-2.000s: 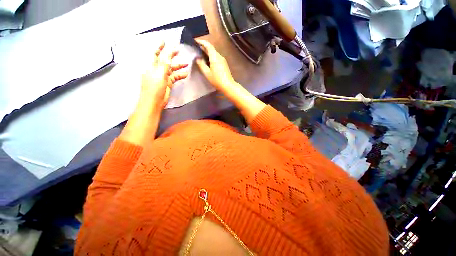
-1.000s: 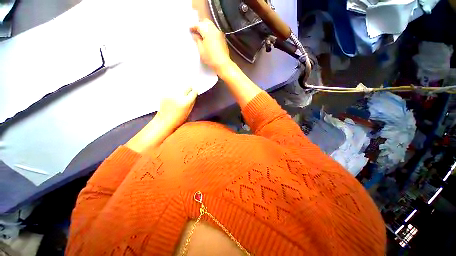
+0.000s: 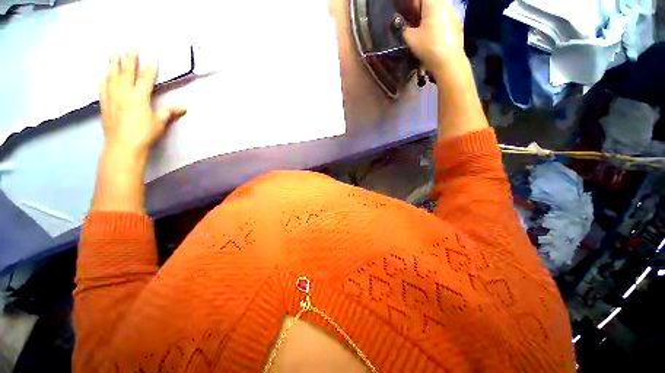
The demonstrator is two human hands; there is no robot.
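A long white to pale blue garment panel (image 3: pixel 255 95) lies flat along the table. A dark seam (image 3: pixel 175 79) runs along it from the left and ends in a short upward hook. My left hand (image 3: pixel 131 105) lies flat on the panel over the seam, fingers spread, holding nothing. My right hand (image 3: pixel 436 36) is on the handle of the steam iron (image 3: pixel 380 58), which stands on the brown-spotted cover right of the panel. The top of the iron is cut off by the frame edge, and my hand hides part of the handle.
The lilac table cover (image 3: pixel 394 124) shows along the near and right edges. A pale cord (image 3: pixel 569 153) runs off to the right. Folded white cloth (image 3: pixel 583 44) lies at the upper right. Cloth scraps (image 3: pixel 561 211) lie on the floor below.
My right hand has moved from the panel's right end to the iron handle. My left hand has moved left onto the seam. The panel's right end, folded back earlier, now lies flat.
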